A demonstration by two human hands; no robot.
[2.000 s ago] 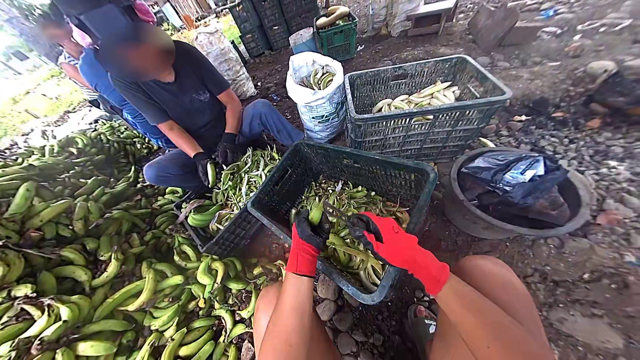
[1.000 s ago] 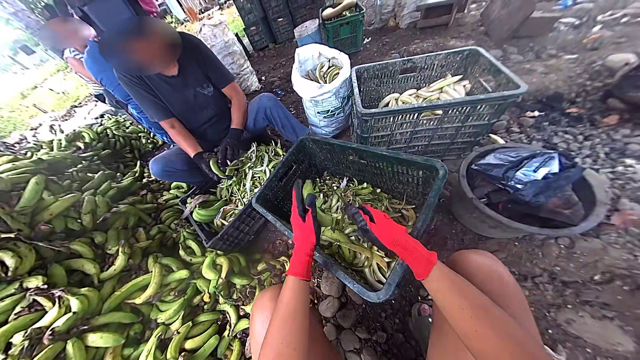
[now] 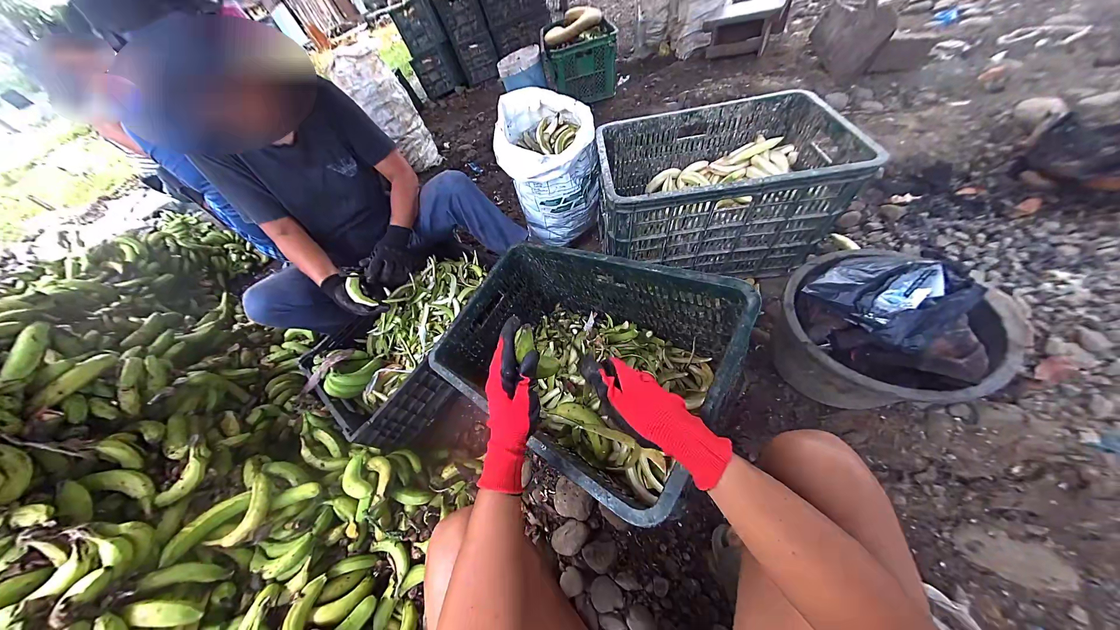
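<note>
My left hand [image 3: 512, 394], in a red glove with a dark palm, is at the left side of a dark green plastic crate [image 3: 731, 350]. A green plantain [image 3: 527, 343] shows between its thumb and fingers, mostly end-on. My right hand [image 3: 652, 407], gloved the same way, hangs over the crate with its fingers curled; whether it holds something is hidden. Below both hands lie green plantain peels [image 3: 647, 346] and longer pale strips [image 3: 643, 468]. A large heap of green plantains [image 3: 210, 516] covers the ground on the left.
A co-worker [image 3: 324, 184] in dark gloves sits at the upper left, holding a plantain over a black crate [image 3: 402, 420] of peels. Beyond stand a white sack [image 3: 551, 192] and a crate [image 3: 744, 223] with peeled plantains. A round tub [image 3: 901, 394] with black plastic is at right.
Two seconds ago my hands were close together over the crate, the left one around a green plantain; they are now farther apart. One second ago my left fingers pointed up, more spread.
</note>
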